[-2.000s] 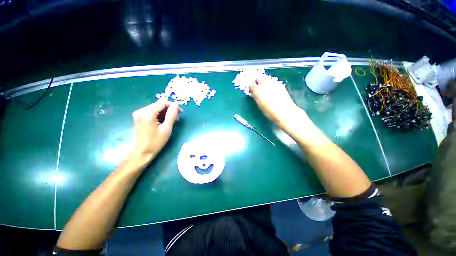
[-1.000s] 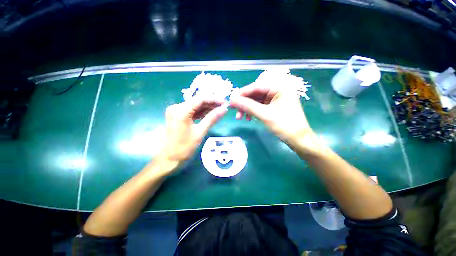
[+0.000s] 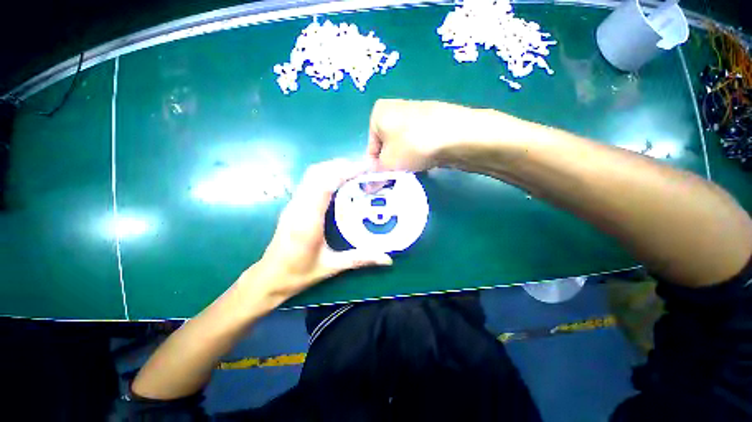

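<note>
The housing [image 3: 404, 216] stands upright on the green bench, its white end face up, with a curved slot and small openings. My left hand [image 3: 309, 222] is wrapped around its left side, thumb at the near edge. My right hand [image 3: 400, 140] is at the far edge of the housing, fingers bent down beside the upper opening. Whether the right fingers hold a small part is hidden. The left pile of small white parts [image 3: 334, 56] and the right pile [image 3: 495, 37] lie farther back on the bench.
Another grey-white housing [image 3: 631, 37] stands at the back right. Orange and black wire leads [image 3: 732, 107] lie at the right edge. A metal rail [image 3: 206, 33] runs along the back. A round stool [image 3: 556, 289] shows below the bench's front edge.
My hands have moved from near the piles to the housing. The left now grips it and the right reaches its far edge. The view has tilted down. The screwdriver seen earlier is not visible now.
</note>
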